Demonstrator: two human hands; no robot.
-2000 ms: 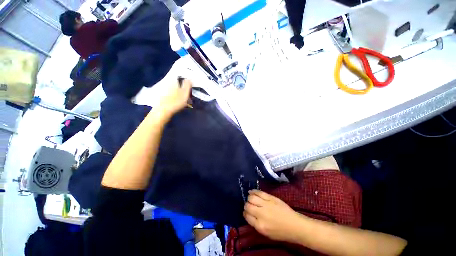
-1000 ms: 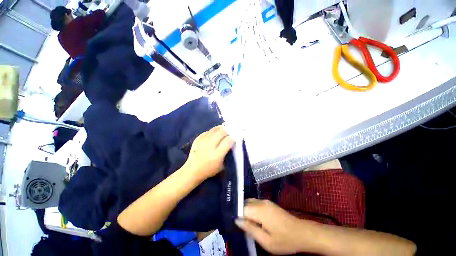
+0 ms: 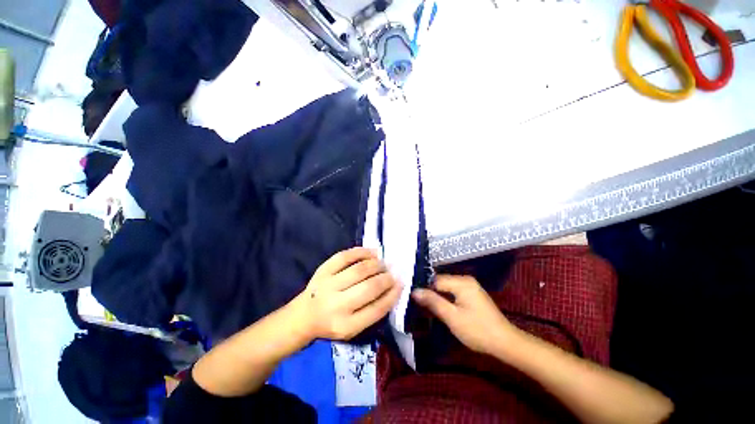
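Note:
The navy garment (image 3: 240, 199) lies heaped on the white table left of the presser foot and hangs over its front edge. A white-edged waistband strip (image 3: 401, 199) runs from the presser foot (image 3: 377, 87) down towards the lap. My left hand (image 3: 352, 294) is closed on the waistband strip from the left, near the table's front edge. My right hand (image 3: 464, 310) pinches the strip's dark right edge between thumb and fingers. The needle tip cannot be made out in the glare.
Scissors with yellow and red handles (image 3: 637, 79) lie at the upper right. A tape-measure strip (image 3: 579, 199) lines the table's front edge. A blue bin (image 3: 310, 381) with white paper is below. A grey motor box (image 3: 66, 250) is at left.
The strip now shows a wide white face instead of the dark lettered one. My right hand has moved up, closer to my left hand. The view has shifted, with the machine head higher in the picture.

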